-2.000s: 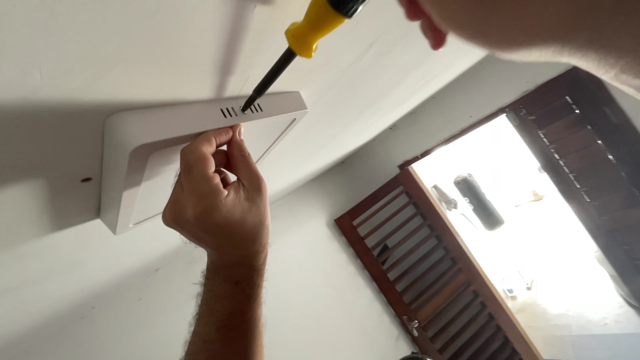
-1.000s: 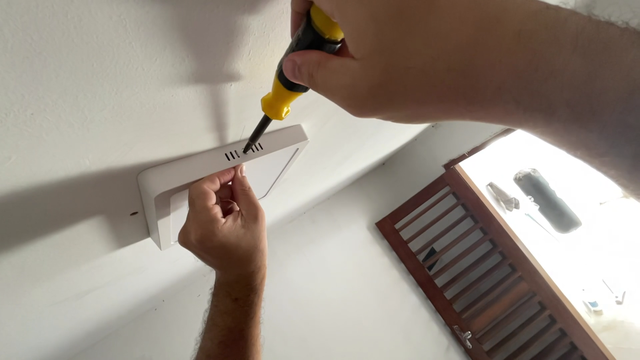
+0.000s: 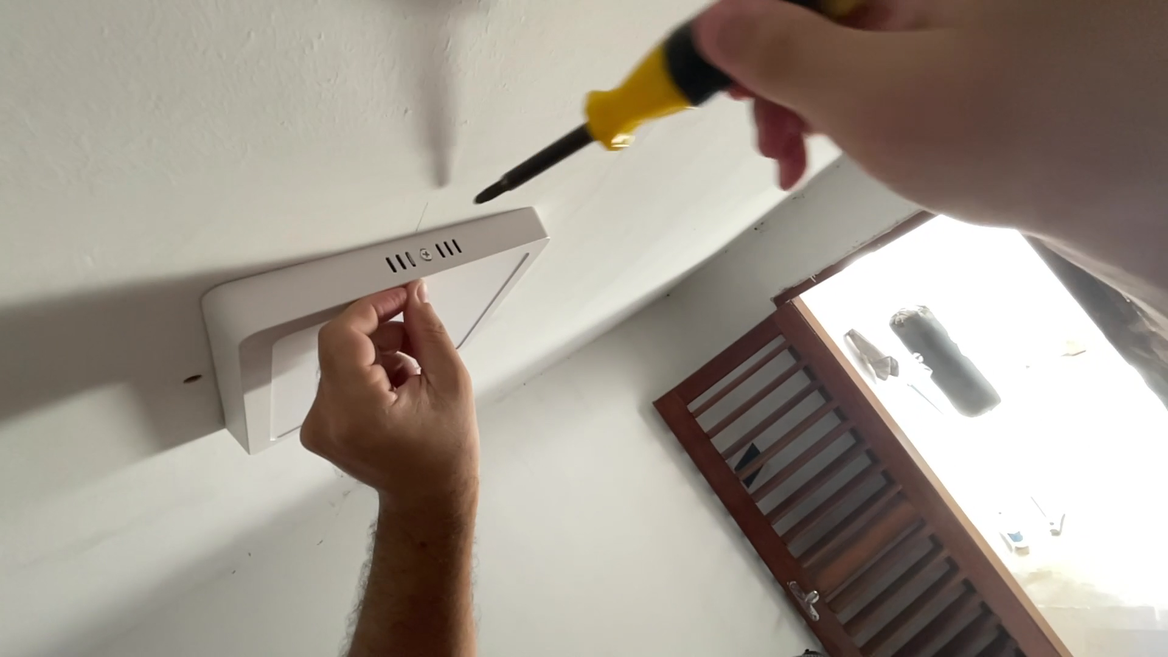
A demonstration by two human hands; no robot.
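Note:
A white square surface-mounted ceiling light [image 3: 310, 287] sits against the ceiling, with slotted vents in its near side. Between the vents a cross-head screw [image 3: 426, 255] is visible. My left hand [image 3: 401, 392] is just below it, thumb and forefinger pinched together at the lower edge of that side; whether something small is between the fingertips cannot be told. My right hand [image 3: 821, 82], at the upper right and blurred, grips a yellow and black screwdriver [image 3: 639, 96]. The screwdriver's dark tip is above the light's side, apart from the screw.
A small dark hole [image 3: 192, 379] marks the ceiling left of the light. At the right, a slatted wooden shutter [image 3: 785, 438] with a metal handle [image 3: 804, 600] stands beside a bright window opening, where a dark cylindrical object [image 3: 945, 360] and small items show.
The screwdriver tip, at the vented side between the slots in both earlier frames, is now off it, up and to the right. My left hand keeps its pinch at the light's edge.

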